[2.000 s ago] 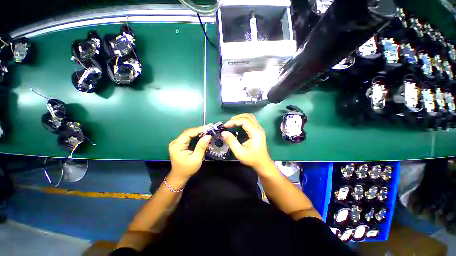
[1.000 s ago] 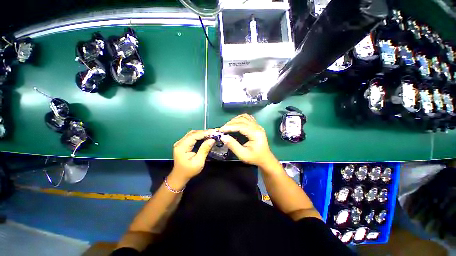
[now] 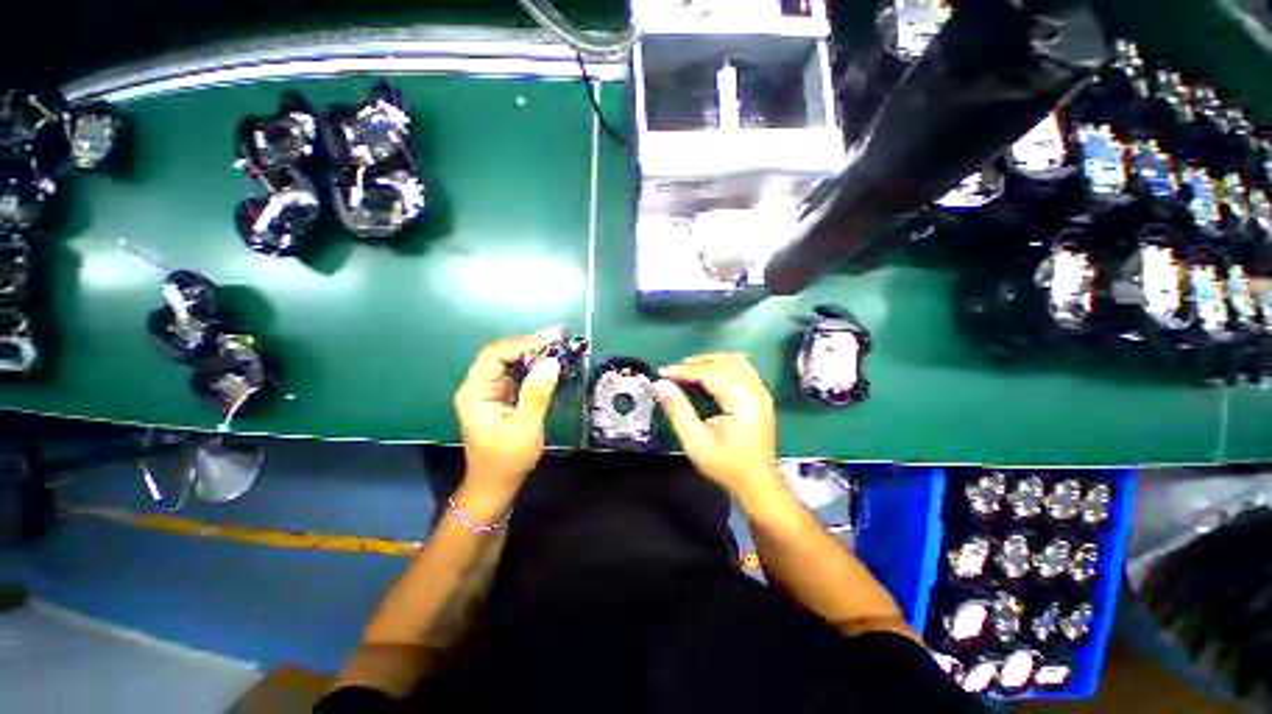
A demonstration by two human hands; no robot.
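A round black housing (image 3: 624, 403) with a pale ring-shaped inner face and dark centre hole lies at the bench's front edge, between my hands. My left hand (image 3: 511, 405) is left of it and pinches a small dark and silver part (image 3: 561, 352) between thumb and fingers. My right hand (image 3: 716, 412) is at the housing's right side, thumb and fingertips close together by its upper right rim. Whether the right fingertips hold a small piece or touch the rim cannot be made out.
A white-grey screw feeder (image 3: 679, 230) stands behind the housing, with a thick black screwdriver (image 3: 893, 154) slanting over it. One assembled unit (image 3: 833, 359) sits to the right, more in rows (image 3: 1159, 283) beyond. Unfinished units (image 3: 377, 198) lie left. A blue crate (image 3: 926, 558) is below the edge.
My hands have parted, and the housing between them is uncovered. My left hand has moved left with the small part. The whole view has shifted slightly.
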